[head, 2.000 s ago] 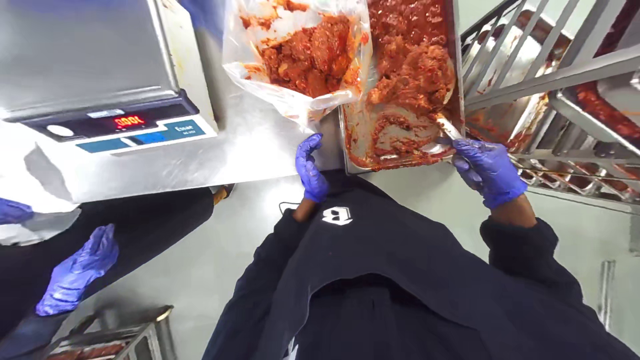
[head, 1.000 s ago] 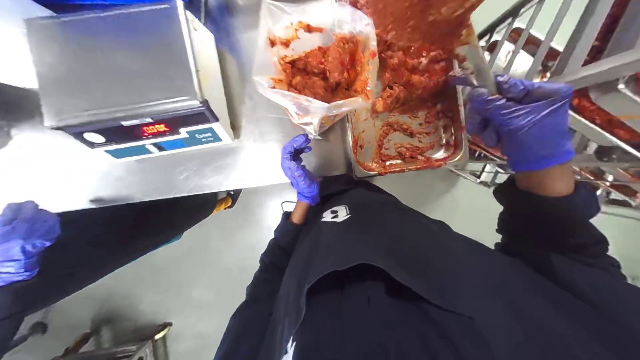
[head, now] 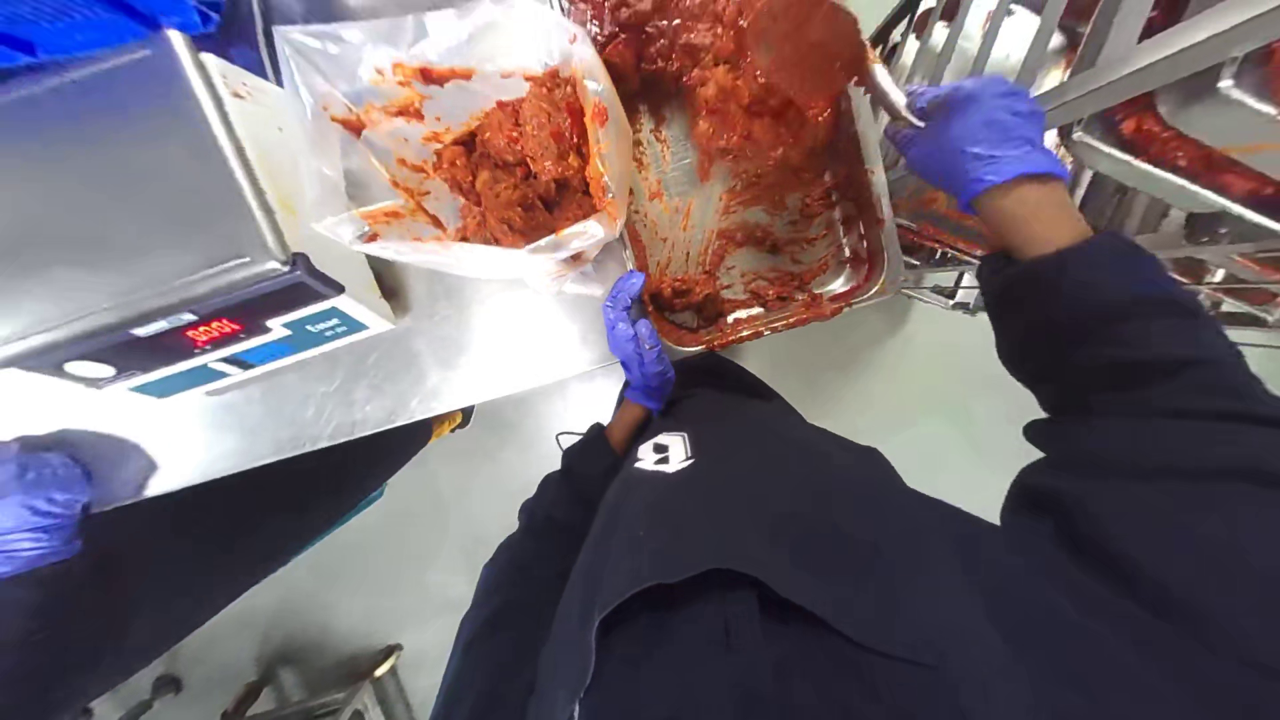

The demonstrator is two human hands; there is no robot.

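Observation:
My right hand (head: 978, 140), in a blue glove, grips the handle of a sauce-coated utensil (head: 810, 50) over the upper right of a metal tray (head: 878, 225). Red-sauced meat (head: 740, 120) is heaped in the tray's upper part, and smears cover its lower part. The utensil's coated head blends into the meat. My left hand (head: 640, 340), also gloved, rests at the tray's lower left corner; whether its fingers grip the rim cannot be told. Left of the tray, an open clear plastic bag (head: 350, 160) holds more sauced meat (head: 520, 165) and has smeared inner walls.
A digital scale (head: 130, 180) with a lit red display stands left on the steel table (head: 420, 340). Another person's gloved hand (head: 40, 510) is at the table's left edge. A metal rack (head: 1170, 60) with trays of red food stands at the right. Blue plastic (head: 100, 25) lies upper left.
My right hand first moved up from the tray's lower right rim with the utensil, and now sits by its upper right. The meat has shifted off part of the tray's lower area. My left hand stays near the corner.

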